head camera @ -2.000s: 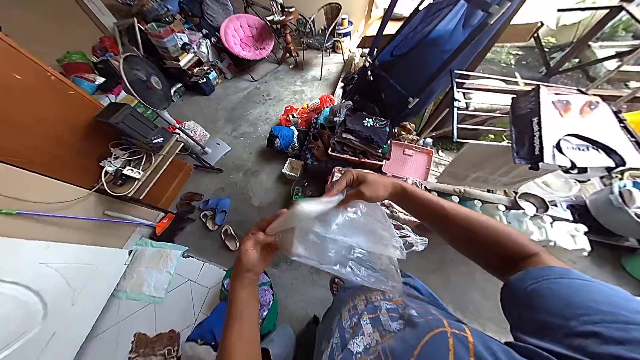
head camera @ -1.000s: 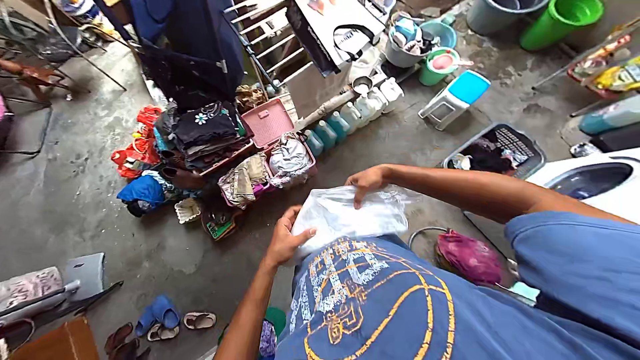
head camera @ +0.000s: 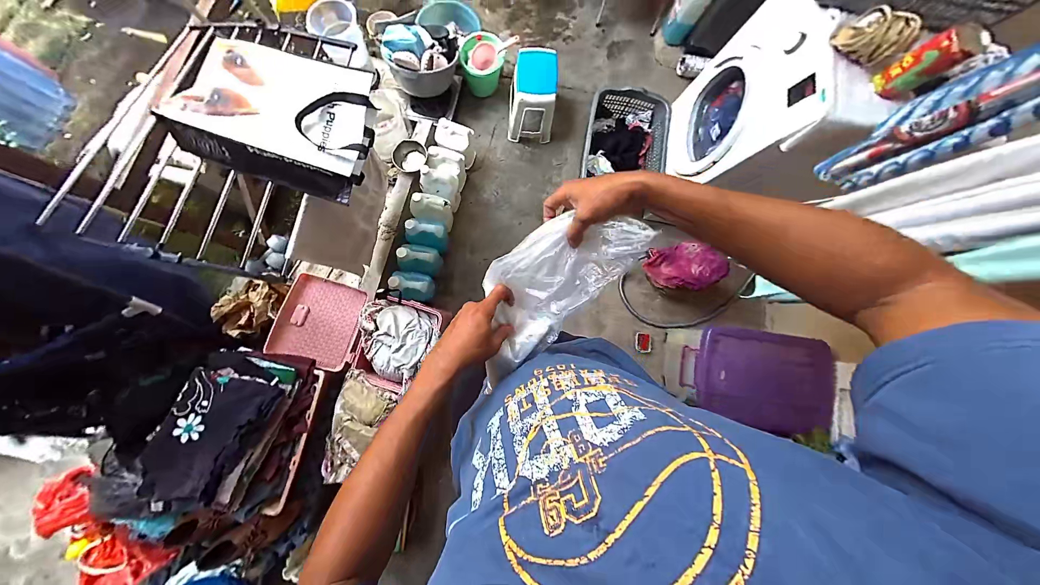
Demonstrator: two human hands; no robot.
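Note:
A crumpled clear plastic bag (head camera: 552, 280) is stretched between my two hands, just in front of my blue T-shirt. My left hand (head camera: 479, 325) pinches its lower left edge between thumb and fingers. Higher up and to the right, my right hand (head camera: 597, 203) grips the bag's upper edge, palm down, with the thumb over the film. Part of the bag drapes to the right below that hand. Whether anything lies inside the bag cannot be told.
An open pink case (head camera: 317, 321) with cloth and a pile of folded dark clothes (head camera: 215, 431) are at left. Bottles (head camera: 424, 234) line the floor ahead. A laundry basket (head camera: 591, 122), a white washing machine (head camera: 756, 89) and a purple plastic bin (head camera: 764, 380) stand at right.
The view has swung far to the right, bringing the washing machine and purple bin into sight. Both hands still hold the bag, and my right hand is now raised above my left.

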